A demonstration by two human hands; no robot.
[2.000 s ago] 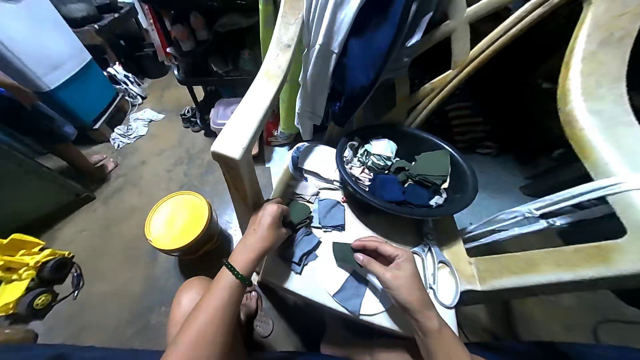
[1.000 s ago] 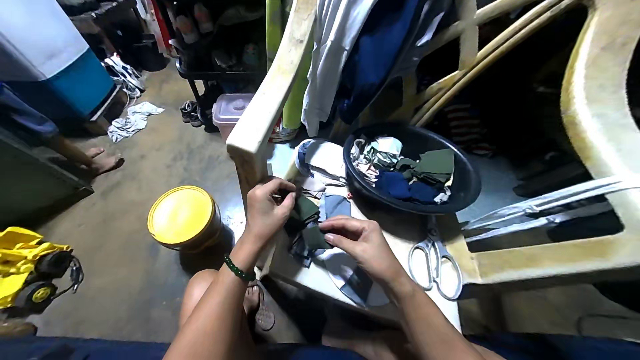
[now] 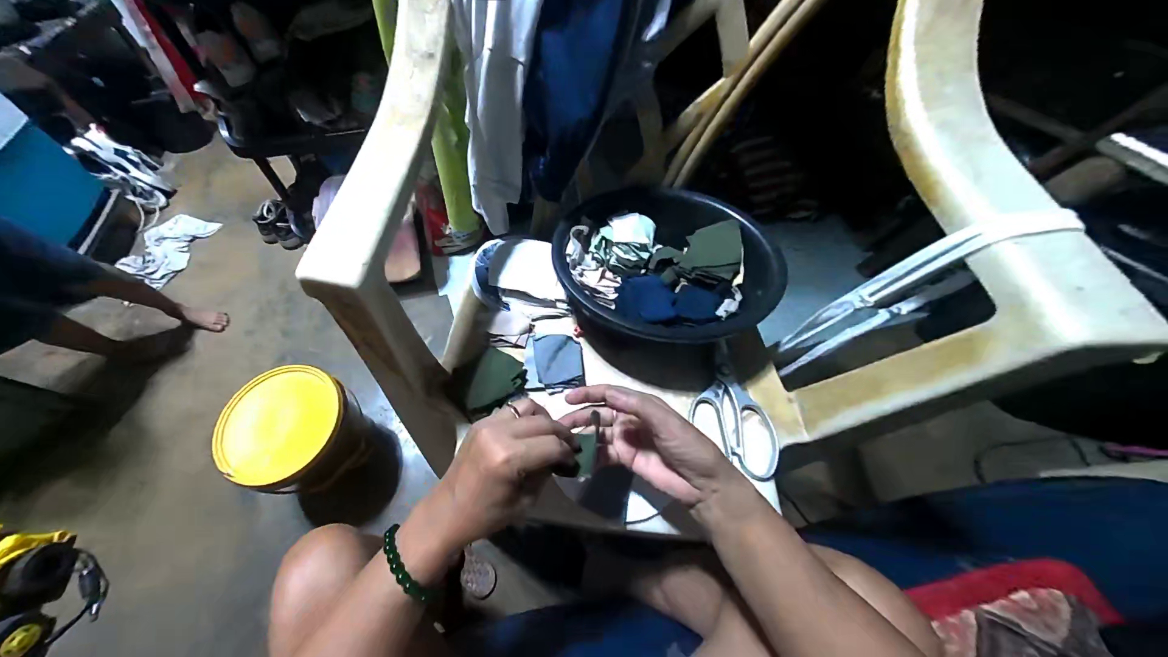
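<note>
My left hand (image 3: pixel 516 456), with a green bead bracelet at its wrist, pinches a small dark green cloth piece (image 3: pixel 586 453) above the front of a plastic chair seat. Close by on the right, my right hand (image 3: pixel 648 443) has its fingers spread and curved beside the cloth; whether a fingertip touches it is unclear. Behind the hands lie a dark green cloth stack (image 3: pixel 495 379) and grey cloth squares (image 3: pixel 557 361). A black basin (image 3: pixel 776 274) of green, navy and pale cloth scraps stands farther back. Metal scissors (image 3: pixel 735 424) lie right of my right hand.
The chair's armrest (image 3: pixel 365 201) rises on the left. A yellow-lidded bucket (image 3: pixel 278 427) stands on the floor beside it. At far left are another person's bare foot (image 3: pixel 205 318), a crumpled cloth (image 3: pixel 171 248) and a yellow toy vehicle (image 3: pixel 32 584). Clothes (image 3: pixel 497 100) hang behind.
My left hand has moved away from the dark green stack, toward my right hand, and holds a green piece. My right hand's fingers, pinched together a second ago, are now spread.
</note>
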